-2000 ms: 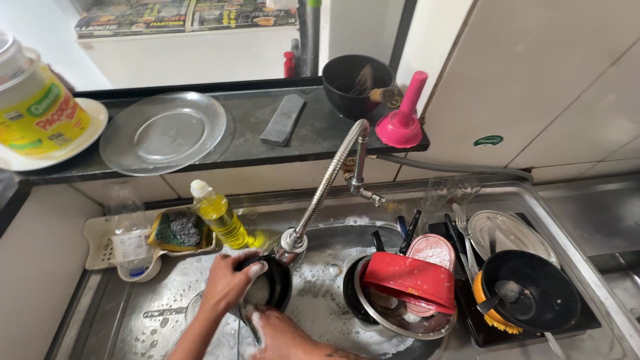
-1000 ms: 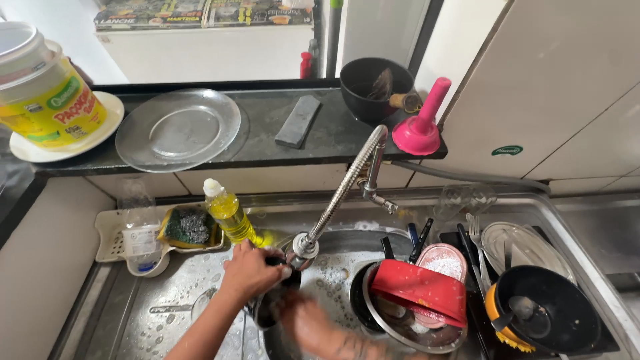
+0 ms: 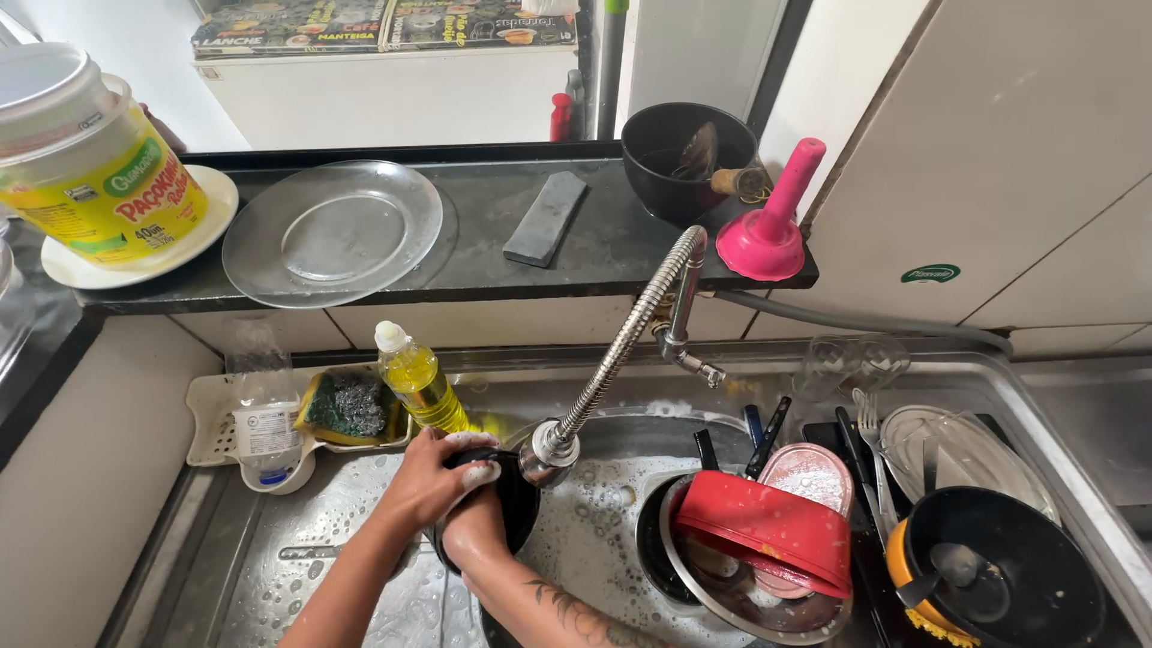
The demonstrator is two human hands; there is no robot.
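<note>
A black round pot or bowl (image 3: 520,506) is tilted over the left edge of the soapy sink basin. My left hand (image 3: 447,475), with suds on its fingers, grips its upper rim. My right hand (image 3: 474,531) reaches inside the pot; its fingers are hidden, so what it holds cannot be told. Just right of the pot is the spray head (image 3: 550,453) of the flexible metal faucet. A bottle of yellow dish soap (image 3: 421,382) stands behind my hands. To its left, a green and yellow sponge with steel wool (image 3: 349,405) lies in a cream plastic holder (image 3: 209,423).
A red container (image 3: 765,526) leans in a metal bowl (image 3: 814,621) on the right of the basin. Farther right are cutlery, plates and a black bowl (image 3: 1003,576). The ledge bears a glass plate (image 3: 333,229), a grey sharpening stone (image 3: 546,219) and a pink plunger (image 3: 769,225).
My right hand has moved from below the pot, where it was blurred a second ago, up into the pot. My left hand stays at the rim.
</note>
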